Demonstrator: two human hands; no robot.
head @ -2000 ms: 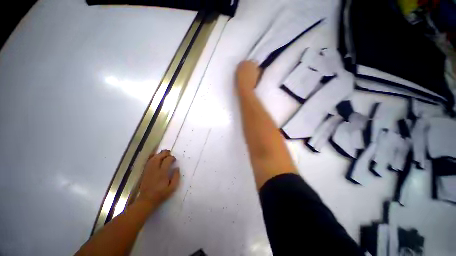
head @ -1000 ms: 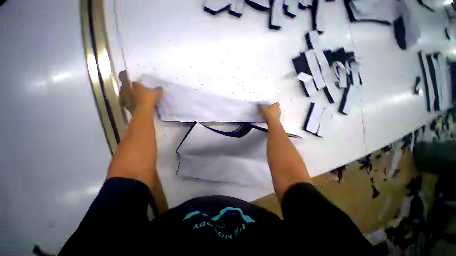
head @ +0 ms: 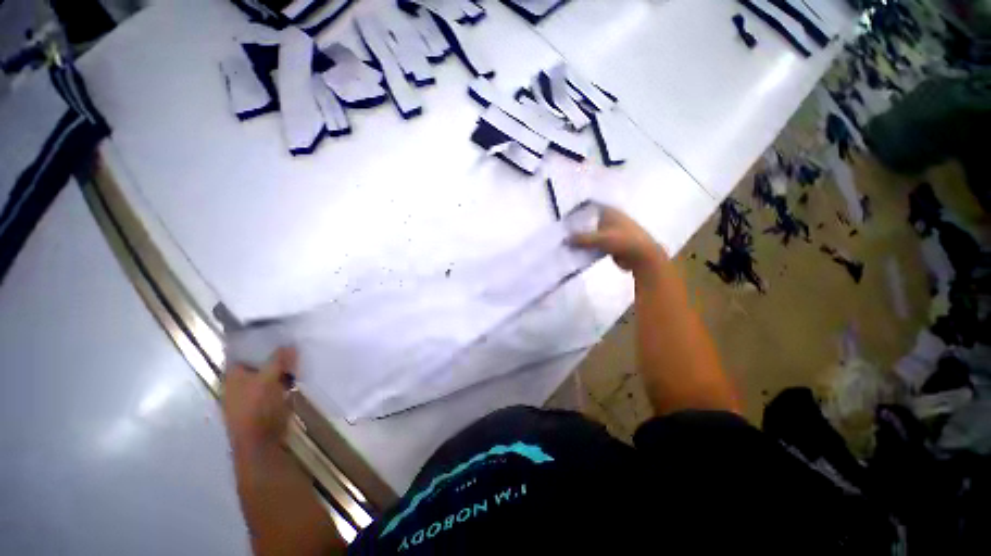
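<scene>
A long cut panel bundle (head: 413, 326), white paper on top with thin dark edges, lies across the table close to my body. My left hand (head: 259, 393) grips its left end, beside the metal rail. My right hand (head: 617, 241) grips its right end, near the table's edge. Another white-topped panel (head: 532, 353) shows partly under or behind its lower edge. The fingers under the paper are hidden.
Small cut parts (head: 543, 114) and strip pieces (head: 315, 87) lie in clusters at the far side. The metal rail (head: 147, 255) runs along the left, with dark fabric (head: 49, 163) at its far end. Dark offcuts (head: 739, 244) litter the tan floor at right.
The view has turned and the clusters show further left. Both hands still hold the white-topped panel, which now slants up to the right and covers most of the panel nearer my body.
</scene>
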